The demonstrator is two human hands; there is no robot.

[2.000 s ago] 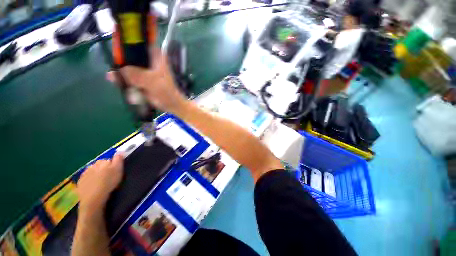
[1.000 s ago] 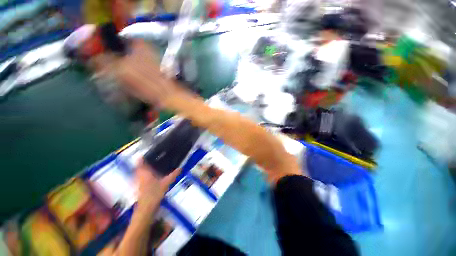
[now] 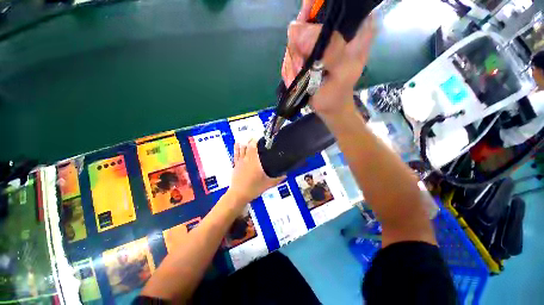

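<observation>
My right hand (image 3: 337, 62) is closed around the black electric screwdriver (image 3: 352, 18), which has an orange band and is tilted down to the left. Its thin silvery bit (image 3: 273, 129) meets the near left end of a long black rounded unit (image 3: 301, 145). My left hand (image 3: 249, 171) holds that left end from the side, with the fingers up by the bit tip. The unit lies on the bench's printed sheet; its far right part is hidden behind my right forearm. No screw can be made out.
A green conveyor belt (image 3: 149, 77) runs behind the bench (image 3: 143, 232). A white machine (image 3: 465, 89) with a window and a black hose (image 3: 426, 146) stands at right. A blue basket (image 3: 462, 250) and black units (image 3: 507, 217) are at lower right. A person's head shows at the right edge.
The view has swung left and now shows more of the printed bench. The screwdriver has come down from above the belt to the unit's left end. My left hand still holds the unit.
</observation>
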